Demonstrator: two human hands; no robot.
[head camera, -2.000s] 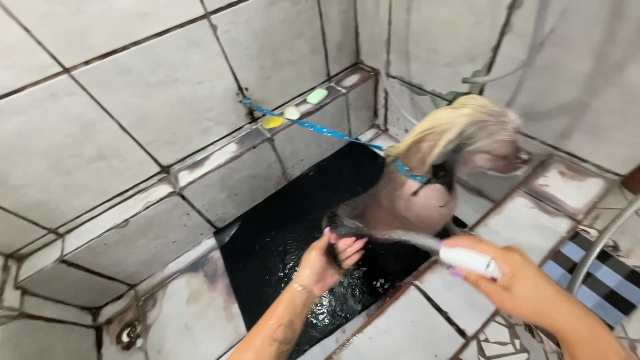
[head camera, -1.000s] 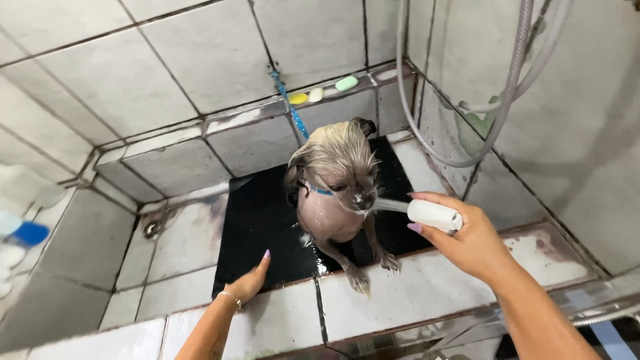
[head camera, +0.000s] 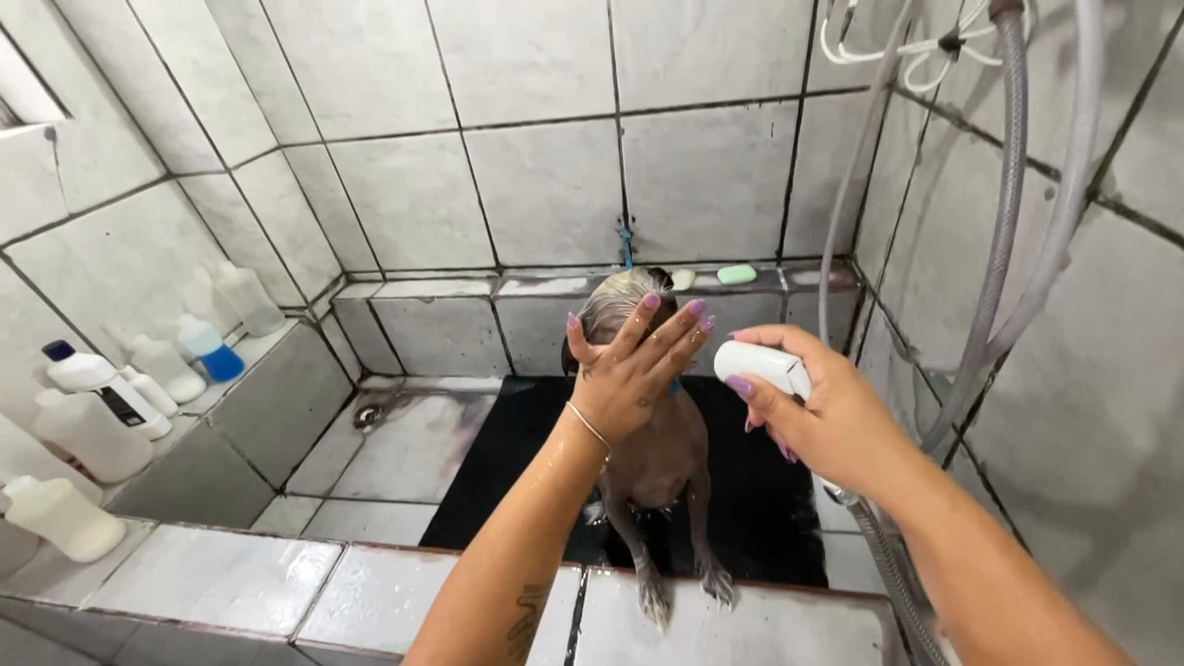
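Note:
A wet, mostly hairless dog (head camera: 652, 462) with pale hair on its head sits upright on a black mat (head camera: 768, 490), its front paws on the tiled ledge. My left hand (head camera: 634, 370), fingers spread, is in front of the dog's head and hides its face; whether it touches the head I cannot tell. My right hand (head camera: 805, 398) holds a white shower head (head camera: 763, 370) to the right of the dog's head. No clear stream of water shows from it. A blue leash (head camera: 626, 245) runs up to the wall behind the dog.
Several bottles, one with blue liquid (head camera: 211, 349), line the left ledge. Soap bars, one green (head camera: 736, 275), lie on the back ledge. A tiled front rim (head camera: 222, 578) borders the basin, with a drain (head camera: 368, 417) at left. Grey hoses (head camera: 1004, 185) hang at right.
My left hand has risen from the basin's front edge to the dog's head. The dog, side-on at first, faced front one second ago. The view has shifted, bringing the bottles into sight.

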